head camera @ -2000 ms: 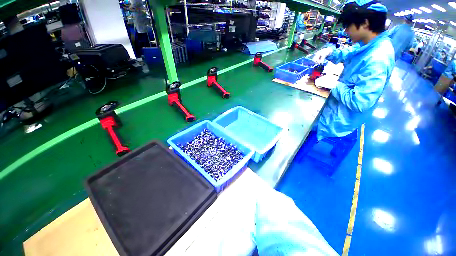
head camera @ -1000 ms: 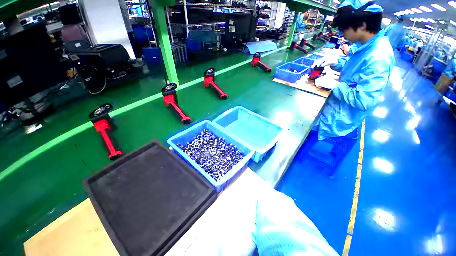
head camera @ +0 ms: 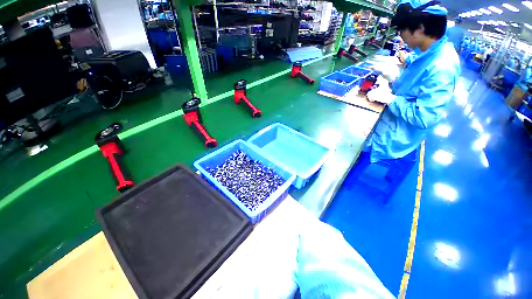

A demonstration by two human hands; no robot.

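Note:
No hand of mine shows clearly; only a light blue sleeve (head camera: 335, 266) is at the bottom edge, next to an overexposed white area. A black tray (head camera: 178, 228) lies flat on a tan cardboard sheet (head camera: 76, 271), with nothing in it. A blue bin (head camera: 274, 211) beside it holds a loose pile of small dark and silvery parts. A lighter blue bin (head camera: 291, 149) behind it looks empty. A red handheld unit (head camera: 115, 160) with a dark head lies on the green bench beyond the tray.
More red units (head camera: 201, 125) lie spaced along the green bench (head camera: 157, 143). A green upright (head camera: 194, 58) stands at its far side. A seated person in a blue smock (head camera: 420, 99) handles a red unit on the right, near other blue bins (head camera: 339, 84).
The row of red units has shifted left and slightly towards me along the bench. The seated person's head and arms have moved slightly. The tray, near bins and my sleeve have hardly moved.

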